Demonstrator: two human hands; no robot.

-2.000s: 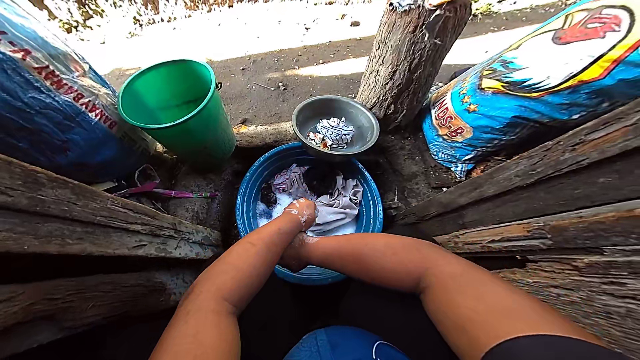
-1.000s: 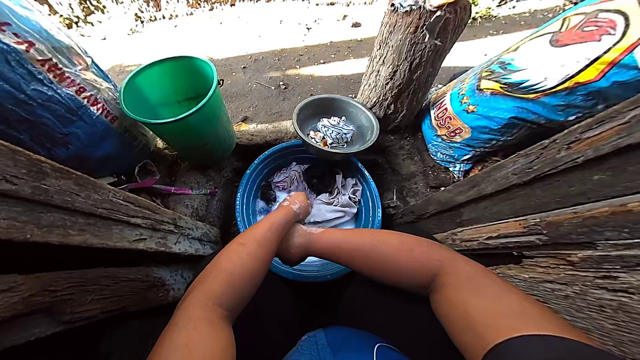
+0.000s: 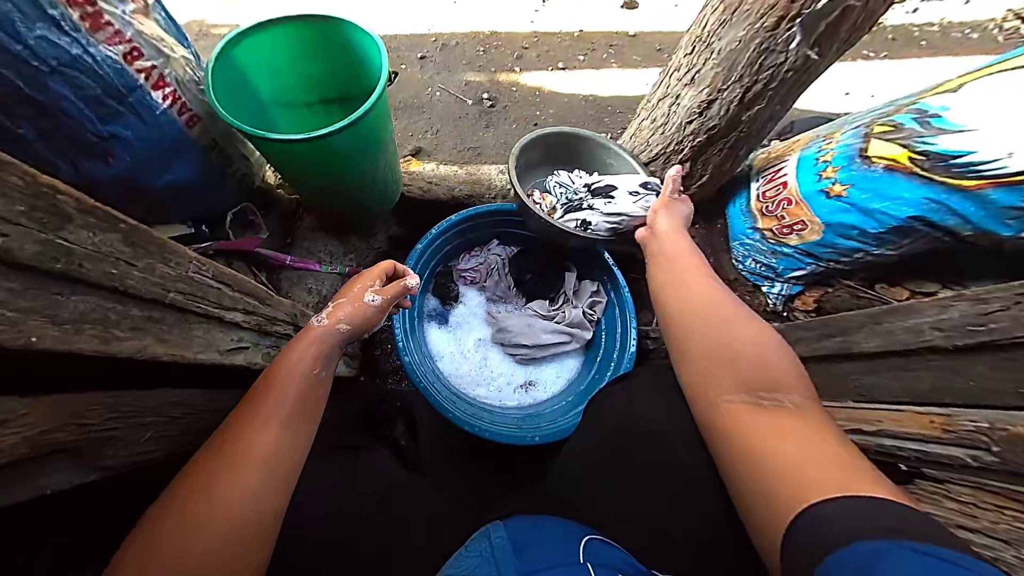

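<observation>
My right hand (image 3: pixel 668 210) is at the right rim of a grey basin (image 3: pixel 528 144), gripping one end of a black-and-white patterned cloth (image 3: pixel 600 204) that lies in it. My left hand (image 3: pixel 372 300), spotted with suds, hovers by the left rim of a blue plastic tub (image 3: pixel 512 432); its fingers are curled and I see nothing in them. White foam (image 3: pixel 488 360) fills the tub's near part. A grey cloth (image 3: pixel 552 320), a pinkish patterned cloth (image 3: pixel 488 272) and a dark cloth (image 3: pixel 538 274) lie at its far side.
A green plastic bucket (image 3: pixel 336 160) stands at the back left beside a blue printed sack (image 3: pixel 88 104). At the back right are a wooden post (image 3: pixel 728 80) and a light-blue printed sack (image 3: pixel 864 176). Wooden boards (image 3: pixel 144 272) flank both sides. A pink strip (image 3: pixel 288 260) lies left of the tub.
My hands were together over the tub and are now apart, the left at its left rim, the right at the grey basin. The patterned cloth now stretches across that basin toward my right hand.
</observation>
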